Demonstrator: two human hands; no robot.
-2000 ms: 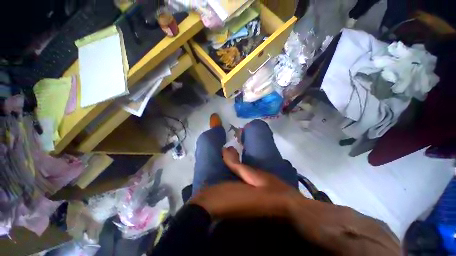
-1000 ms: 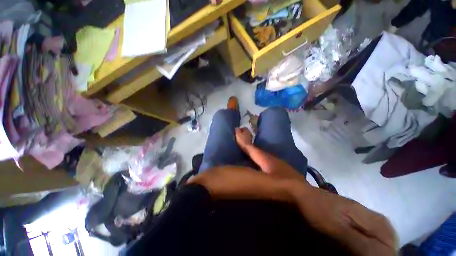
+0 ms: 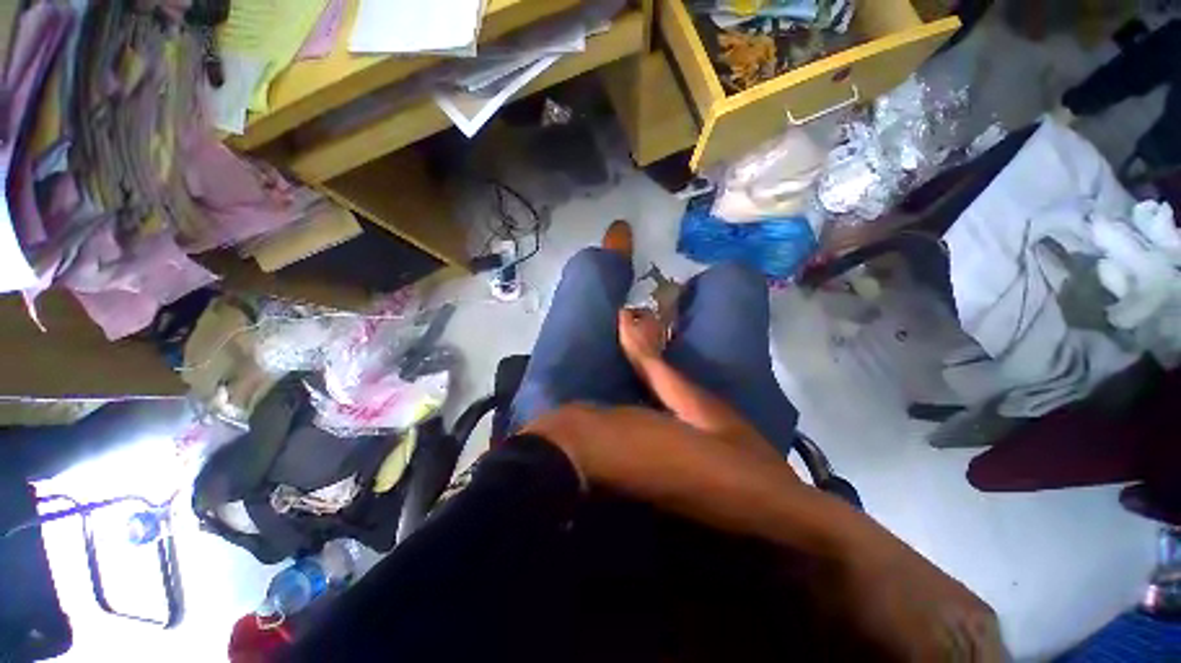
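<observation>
My two bare forearms cross in front of my body above the lap. My right hand (image 3: 641,330) hangs between the knees of the blue jeans (image 3: 561,343); its fingers look curled, but small and blurred. My left arm, in a black sleeve pushed up, runs across to the right. Its bare forearm (image 3: 622,447) lies against the right arm. My left hand blends into the right arm's skin and I cannot make out its fingers. No object shows in either hand.
The desk drawer (image 3: 835,104) stands open ahead, with clutter inside. A blue plastic bag (image 3: 749,244) lies below it. A chair armrest (image 3: 826,473) is beside my right thigh. White and grey cloth (image 3: 1036,246) is at right, paper stacks (image 3: 123,156) at upper left.
The view has shifted down and left, so the desk and drawer sit higher and the amber jar is out of the picture. The arms stay crossed, with the right hand still between the knees.
</observation>
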